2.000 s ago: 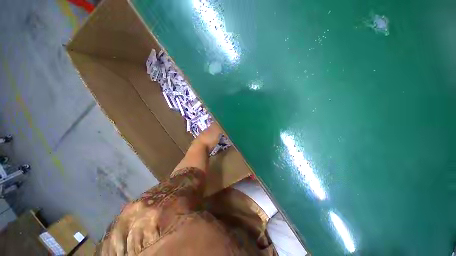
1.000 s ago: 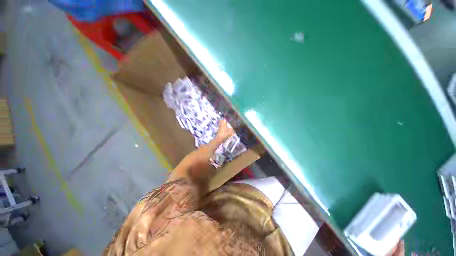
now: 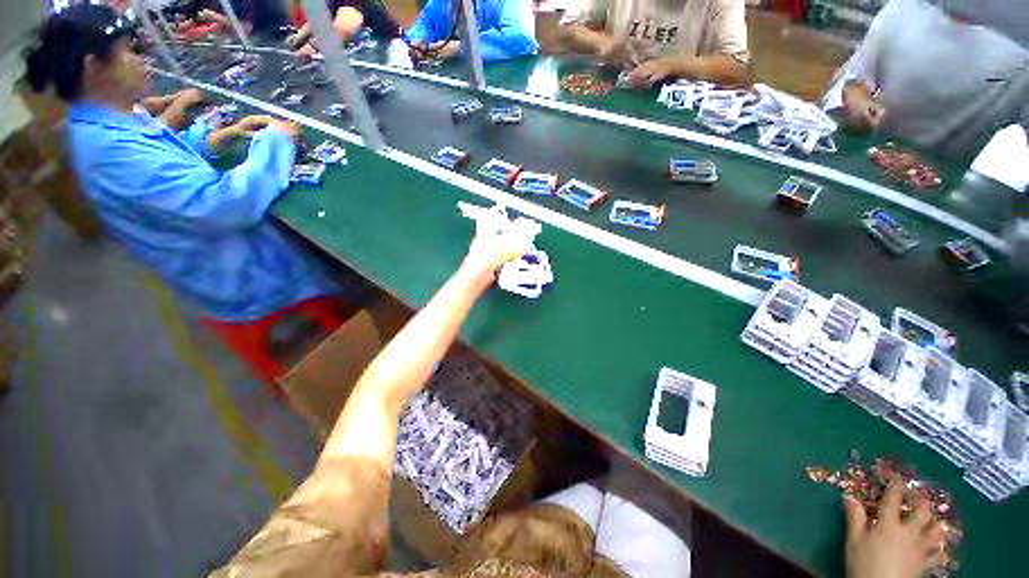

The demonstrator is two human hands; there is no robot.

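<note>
My left hand (image 3: pixel 504 243) is stretched out over the green tabletop near the belt rail, on a small bunch of white plastic frames (image 3: pixel 526 274). Its fingers are blurred and partly hidden by the frames. My right hand (image 3: pixel 899 535) lies palm down with spread fingers on the pile of small copper-coloured parts (image 3: pixel 877 483) at the lower right; whether it pinches any cannot be told. A short stack of white frames (image 3: pixel 680 422) stands between my hands, near the table's front edge.
Several white frame stacks (image 3: pixel 882 373) stand in a stepped row beside the belt at right. Part-assembled units (image 3: pixel 638 215) lie on the dark belt (image 3: pixel 609 169). A cardboard box (image 3: pixel 331 367) with jumbled frames is below the table edge. A person in blue (image 3: pixel 186 215) sits at left; others sit across.
The view has lifted from the box to the table and belt. My left hand has left the box and reached onto the table. My right hand, earlier beside the short stack, is on the copper-coloured pile.
</note>
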